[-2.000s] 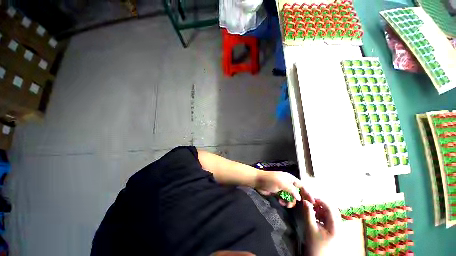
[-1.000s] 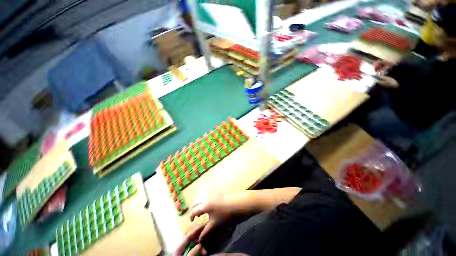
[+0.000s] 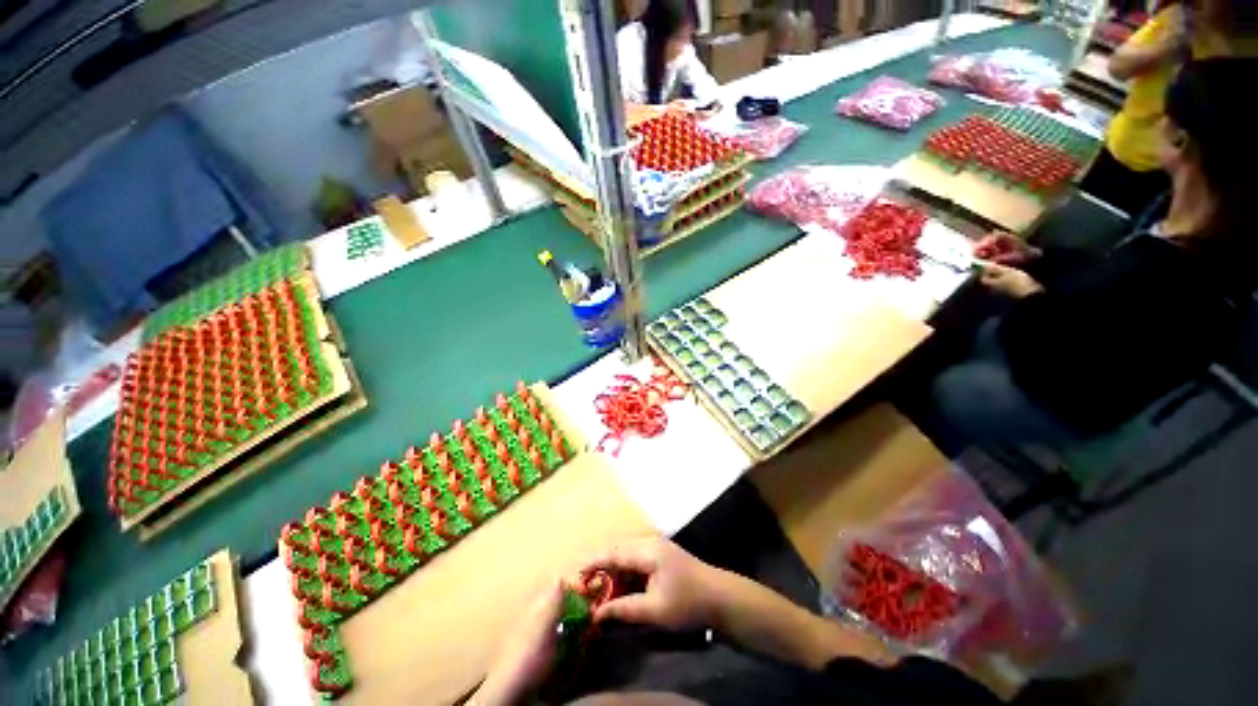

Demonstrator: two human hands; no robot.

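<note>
My left hand (image 3: 522, 654) is near the lower edge with its fingers around a green unit (image 3: 573, 611). My right hand (image 3: 669, 585) is beside it and pinches a red ring part (image 3: 599, 585) against the green unit; fingers partly hide both pieces. Just beyond, a cardboard sheet (image 3: 483, 593) bears dense rows of fitted units (image 3: 414, 510), green with red parts standing up. A loose red pile (image 3: 637, 407) lies on the white surface at the sheet's far right.
Bare-unit arrays lie at right (image 3: 731, 372) and lower left (image 3: 131, 648). Stacked layers (image 3: 228, 372) stand behind at left. A metal post (image 3: 617, 207) rises beside a blue pen pot (image 3: 597, 315). An open carton (image 3: 814, 483) holds a bag of red parts (image 3: 904, 586). Other people sit and stand along the bench.
The view has turned from floor and bench to the bench's length, then steadied. My hands have come together, with a red ring part now visible at the green unit.
</note>
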